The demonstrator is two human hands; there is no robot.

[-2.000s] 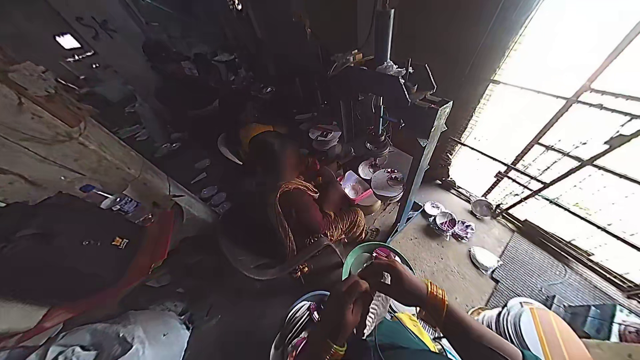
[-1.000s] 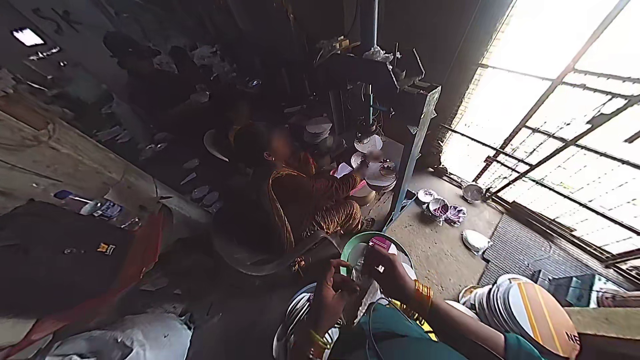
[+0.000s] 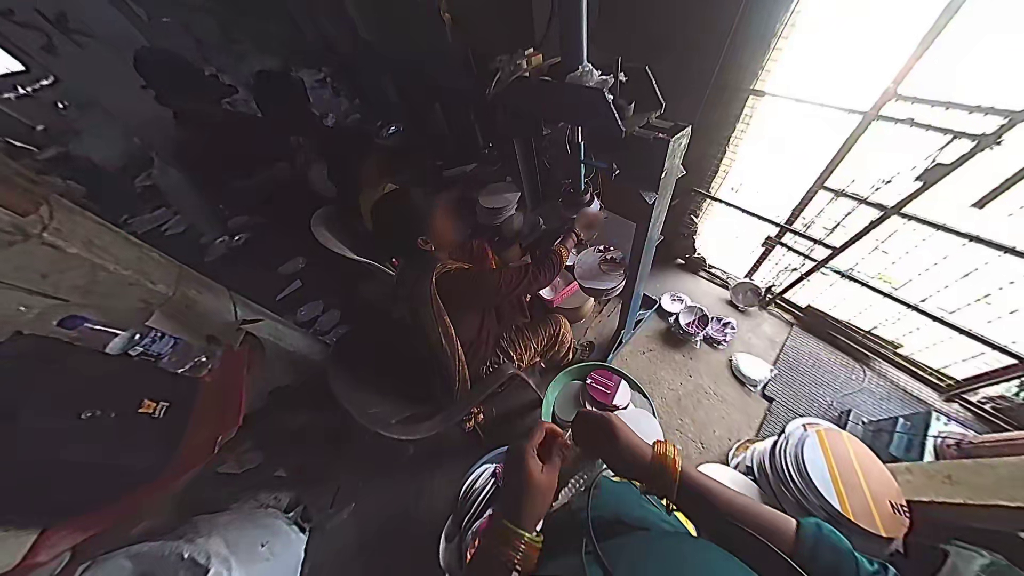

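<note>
My left hand (image 3: 532,472) and my right hand (image 3: 612,444) are close together above my lap, fingertips pinching a small, pale, thin piece whose kind I cannot tell. Just beyond them is a green round tub (image 3: 554,386) holding white discs and a round piece with a magenta print (image 3: 606,388). Beside my left forearm, a container holds a stack of pale discs (image 3: 478,492), partly hidden by the arm. Bangles circle both wrists.
A seated person (image 3: 480,304) reaches toward a press machine (image 3: 580,144) with a blue-grey frame. Stacked discs (image 3: 832,472) stand at the right. Wrapped bowls (image 3: 692,320) lie on the floor near the barred opening. A bottle (image 3: 160,344) lies at the left.
My hands have moved nearer to me, off the tub's inside, so its magenta-printed piece shows more. The seated person's arm now reaches further up toward the press.
</note>
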